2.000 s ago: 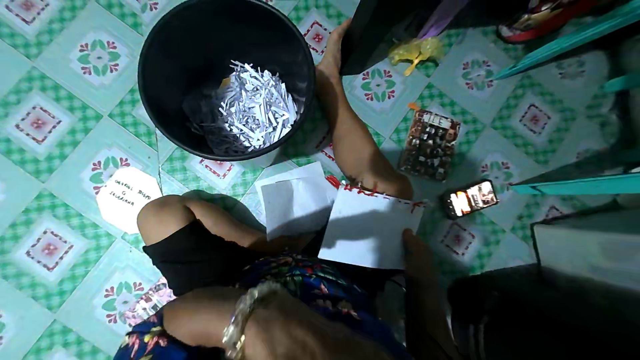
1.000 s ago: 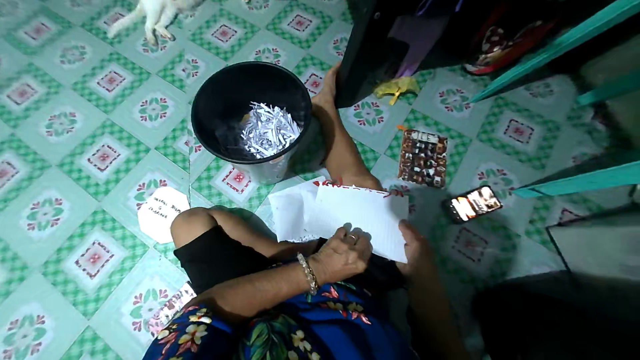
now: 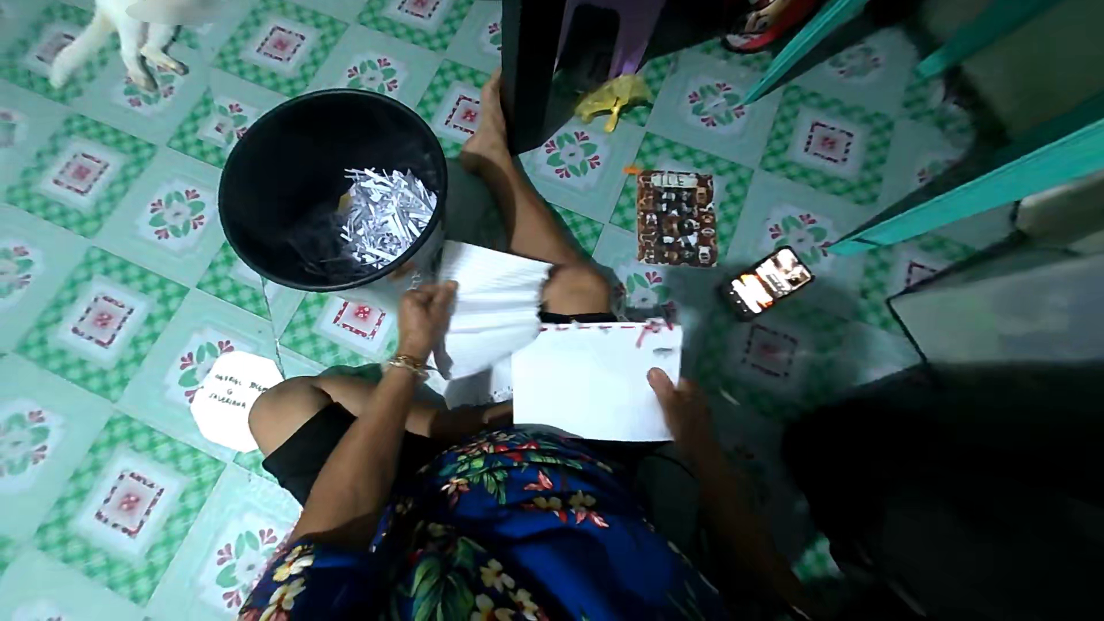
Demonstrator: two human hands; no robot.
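Note:
My left hand [image 3: 424, 321] grips the left edge of a creased white paper sheet [image 3: 493, 302], lifted near the bucket's lower rim. My right hand [image 3: 680, 404] holds the right edge of a white paper pad [image 3: 595, 379], thumb on top; red marks or bits run along its upper edge. The pad rests over my lap. Part of another white paper [image 3: 473, 388] shows below the lifted sheet. A black bucket [image 3: 250, 259] stands ahead on the left, with shredded white paper [image 3: 388, 216] inside it.
On the tiled floor lie a lit phone [image 3: 770, 283], a brown patterned packet [image 3: 677, 217], a yellow plastic bag [image 3: 614, 99] and a white paper with handwriting [image 3: 233, 400]. Teal wooden legs [image 3: 983, 185] stand at right. A white animal [image 3: 129, 34] is at upper left.
My left hand has moved left from the pad and now holds a creased sheet apart from it. My right hand stays at the pad's right edge.

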